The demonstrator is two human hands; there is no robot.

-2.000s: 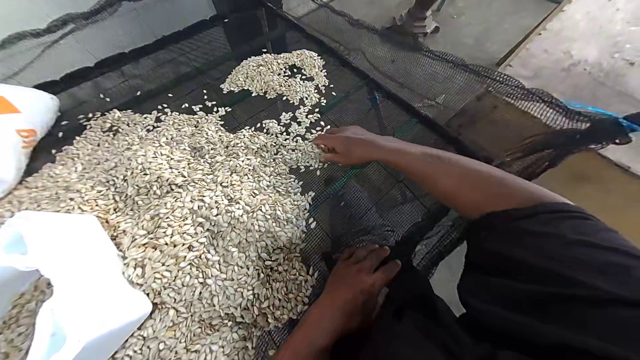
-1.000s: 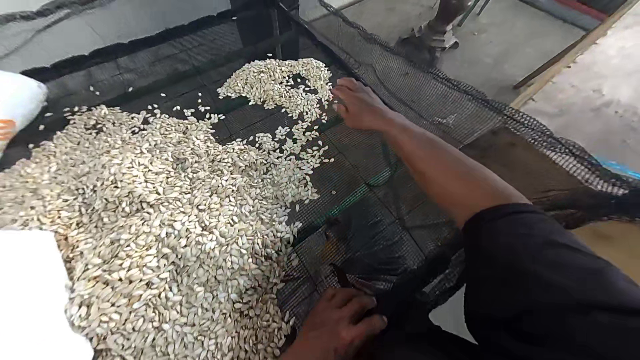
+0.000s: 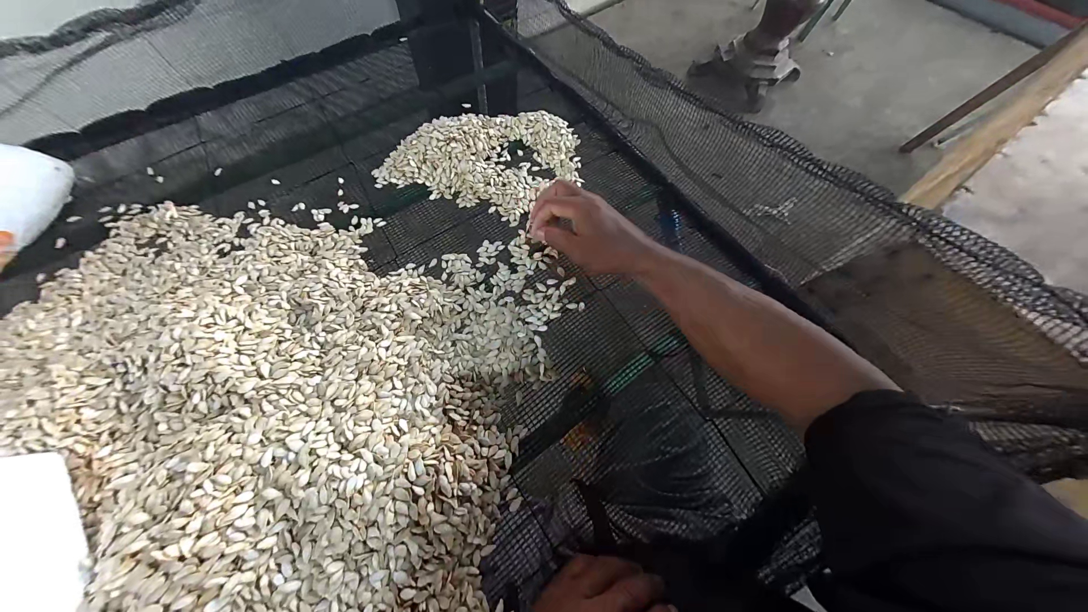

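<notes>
A large heap of pale pumpkin seeds (image 3: 280, 382) covers the left half of a black mesh screen (image 3: 612, 340). A smaller pile of seeds (image 3: 476, 157) lies farther back, joined to the heap by a thin scatter. My right hand (image 3: 586, 225) reaches over that scatter at the near edge of the small pile, fingers bent and fingertips among the seeds; whether it pinches any seeds cannot be told. At the bottom edge, my left hand (image 3: 602, 585) rests by the near side of the mesh, partly cut off, with its fingertips hard to see.
A white container (image 3: 42, 527) stands in the heap at the lower left, and a white bag (image 3: 32, 195) with an orange mark lies at the left edge. Raised netting (image 3: 748, 170) borders the mesh at the right. Beyond it are the feet of a stand (image 3: 756, 59) and a wooden edge (image 3: 960, 153).
My right hand has moved from the right side of the small pile back toward the scatter of seeds. The view has shifted somewhat.
</notes>
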